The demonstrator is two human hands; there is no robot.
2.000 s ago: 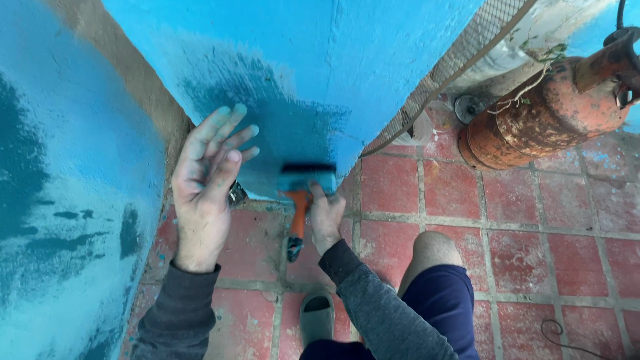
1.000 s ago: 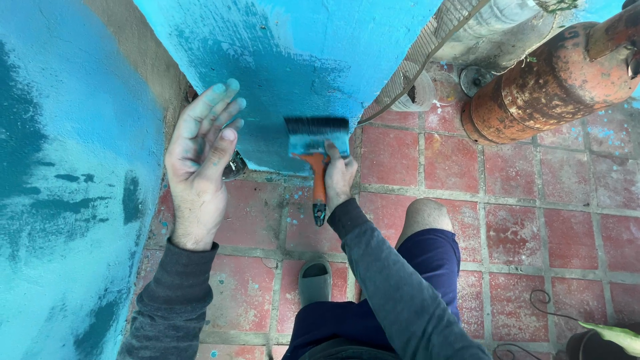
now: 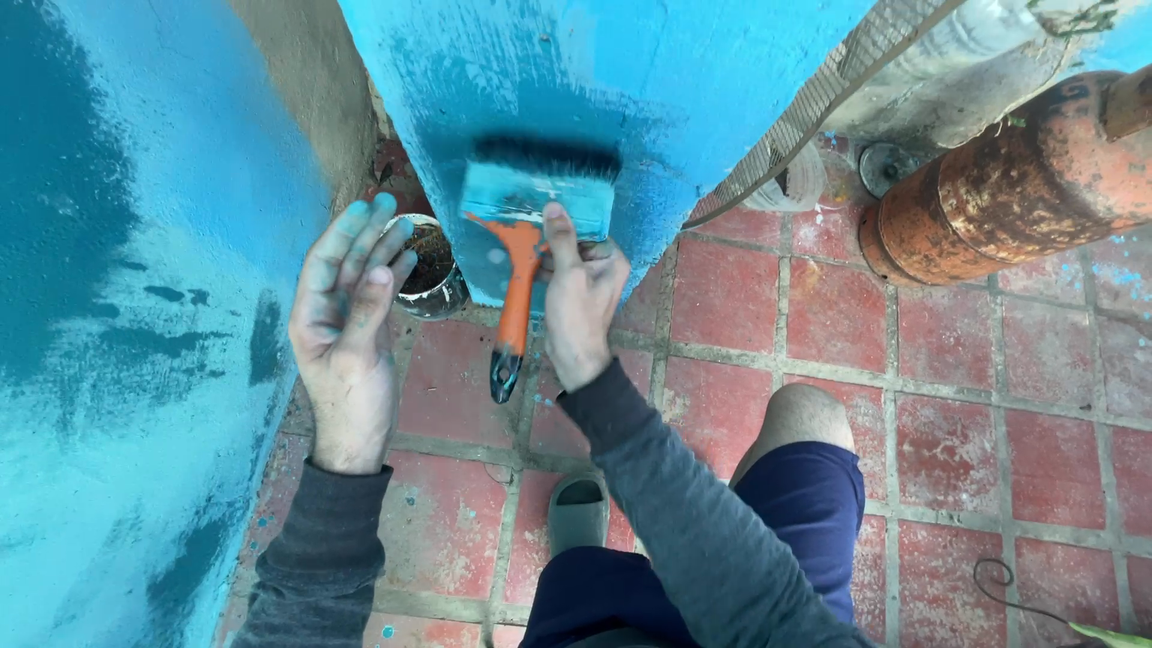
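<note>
My right hand (image 3: 583, 301) grips a wide paintbrush (image 3: 517, 297) with an orange handle, its thumb on the paint-covered ferrule. The dark bristles point away from me, over a wall face (image 3: 576, 81) of light blue with darker wet teal paint on it; whether they touch it I cannot tell. My left hand (image 3: 351, 315) is raised palm up beside the left wall (image 3: 162, 297), fingers apart and smeared with blue paint, holding nothing. Just behind its fingers, a paint-marked pot (image 3: 436, 297) with dark contents stands at the foot of the wall.
A rusty orange gas cylinder (image 3: 999, 180) is at the upper right, with a mesh panel (image 3: 792, 126) and a translucent plastic container (image 3: 792, 184) left of it. Red floor tiles (image 3: 729, 301) surround my sandalled foot (image 3: 579, 513). A curled wire or tendril (image 3: 1017, 598) lies at lower right.
Two seconds ago the brush was lower on the wall face, near its bottom edge; it has moved up the face. My left hand stays raised and empty. The pot beside the wall shows more now.
</note>
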